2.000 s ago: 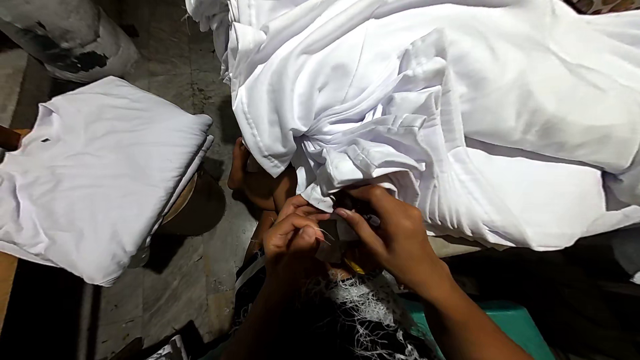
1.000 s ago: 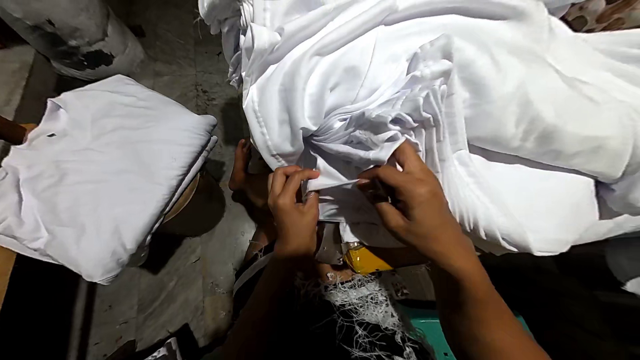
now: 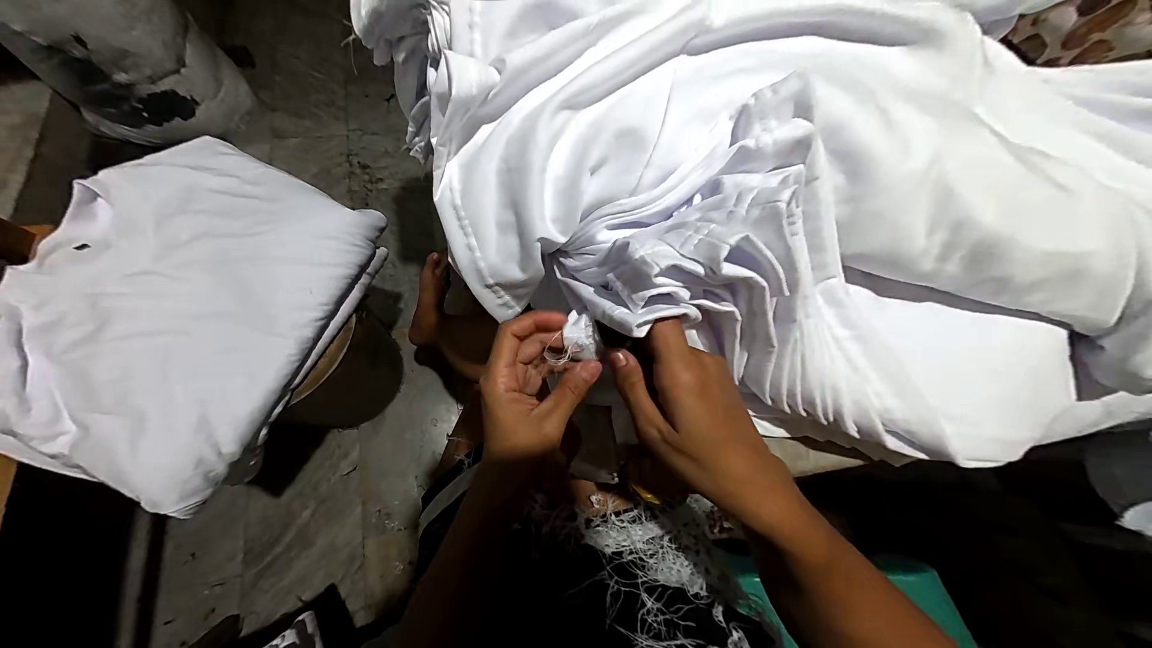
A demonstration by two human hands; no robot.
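A large heap of white garments (image 3: 936, 198) lies in front of me, its near edge gathered into layered, bunched hems (image 3: 720, 234). My left hand (image 3: 531, 387) has its fingers curled at a small white piece of cloth (image 3: 580, 335) with loose threads hanging from it. Just to the right, my right hand (image 3: 684, 405) is at the bunched hems, its index finger partly hidden under the fabric and its thumb pointing at a small dark object whose kind I cannot tell. White thread scraps (image 3: 648, 567) lie over my lap.
Folded white shirts (image 3: 198, 306) are stacked at the left, above a round brown container (image 3: 360, 378). A worn, pale cylindrical object (image 3: 135, 72) stands on the tiled floor at upper left. Part of a green plastic stool (image 3: 918, 594) shows below my right forearm. Bare feet are below the heap.
A second ago both hands pinched the fabric edge; now my left hand is at a small threaded piece. The yellow object on my lap, plain a second ago, is mostly hidden.
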